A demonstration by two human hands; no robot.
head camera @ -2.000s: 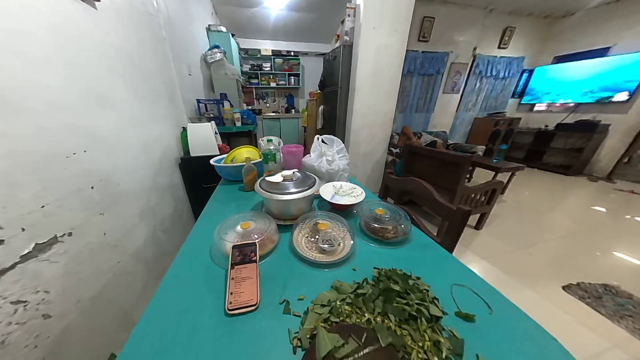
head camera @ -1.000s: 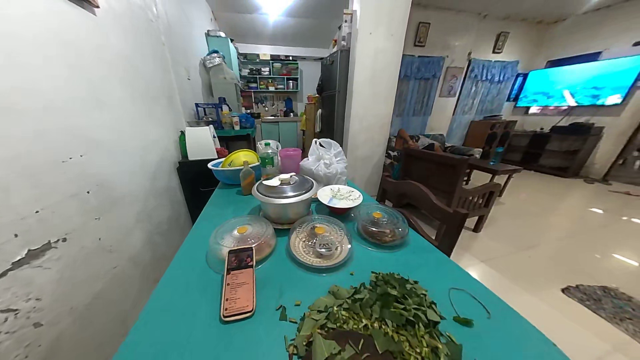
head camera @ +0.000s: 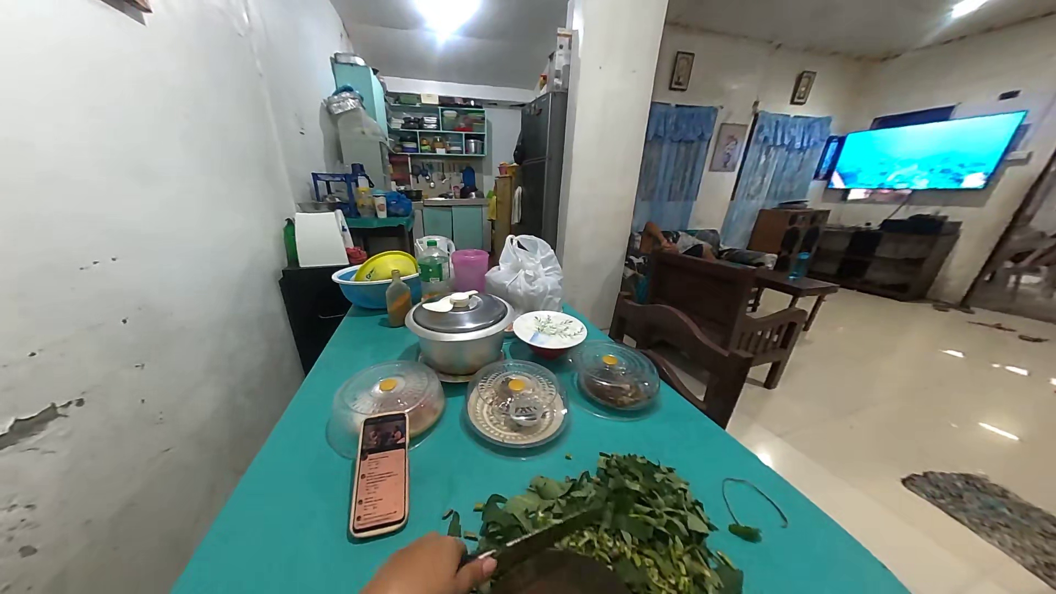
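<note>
At the bottom of the head view, my left hand [head camera: 431, 566] is closed around the handle of a knife [head camera: 544, 535]. Its dark blade points up and right, over a heap of chopped green leaves and stems [head camera: 652, 528]. Below the blade, a dark round board [head camera: 561, 574] shows in part at the frame's lower edge. A smartphone with a lit screen [head camera: 380, 478] leans against a clear domed cover [head camera: 388, 400], left of the leaves. My right hand is out of view.
Two more clear covers [head camera: 516, 404] [head camera: 615, 375], a lidded metal pot [head camera: 459, 334], a floral plate [head camera: 550, 329] and a white plastic bag [head camera: 528, 276] stand farther back on the teal table [head camera: 272, 503]. A wooden armchair [head camera: 693, 330] is at right; a person [head camera: 676, 242] reclines behind it.
A hand with a knife has come into view at the bottom, over the leaves; neither shows in the earlier frames.
</note>
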